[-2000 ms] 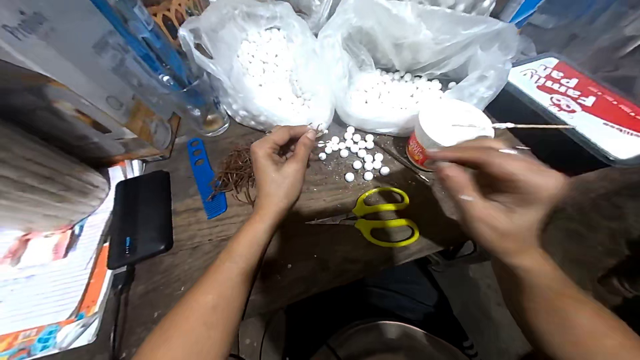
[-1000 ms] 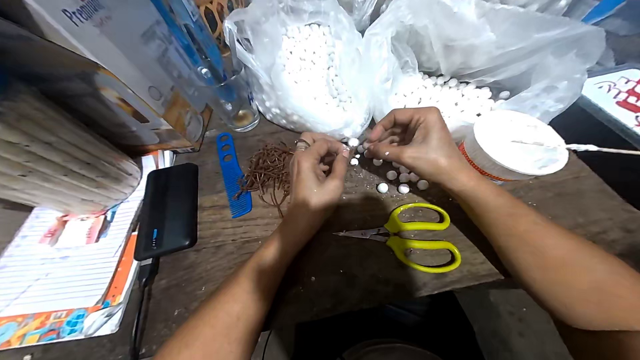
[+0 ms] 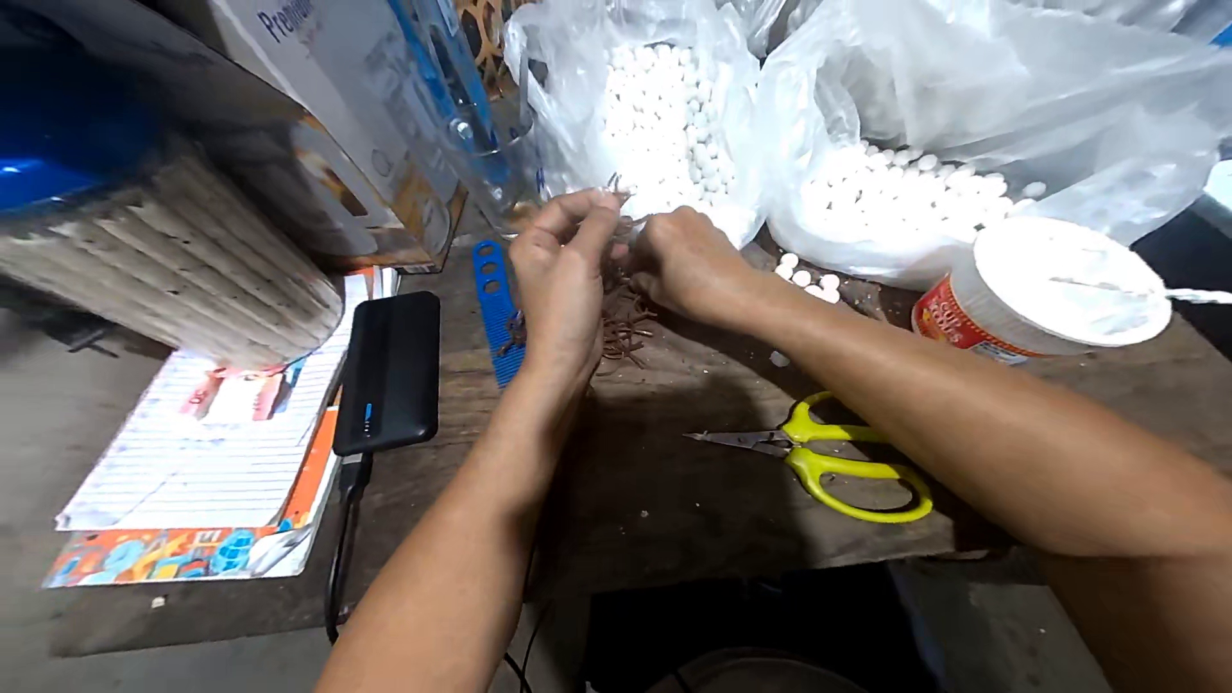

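Observation:
My left hand (image 3: 568, 269) pinches a thin brown stem-like piece (image 3: 616, 188) between thumb and fingertips, its tip poking up. My right hand (image 3: 683, 260) is close against it over the pile of brown stem pieces (image 3: 626, 332); its fingertips are hidden, so what they hold cannot be told. Behind the hands lie plastic bags of small white balls (image 3: 664, 115), with a few loose white balls (image 3: 808, 279) on the wooden table. Yellow-handled scissors (image 3: 808, 448) lie in front, partly behind my right forearm. A white tub (image 3: 1059, 289) with a white-coated stick across its top stands at the right.
A blue comb (image 3: 497, 313) lies left of the pile. Farther left are a black power bank (image 3: 390, 371) with a cable, lined paper (image 3: 231, 452) and a bundle of pale rods (image 3: 183, 250). A clear glass (image 3: 505, 173) and a cardboard box (image 3: 337, 125) stand behind.
My right hand has moved left, from the loose white balls to the brown pile beside my left hand. Earlier it was near the tub. The view has shifted.

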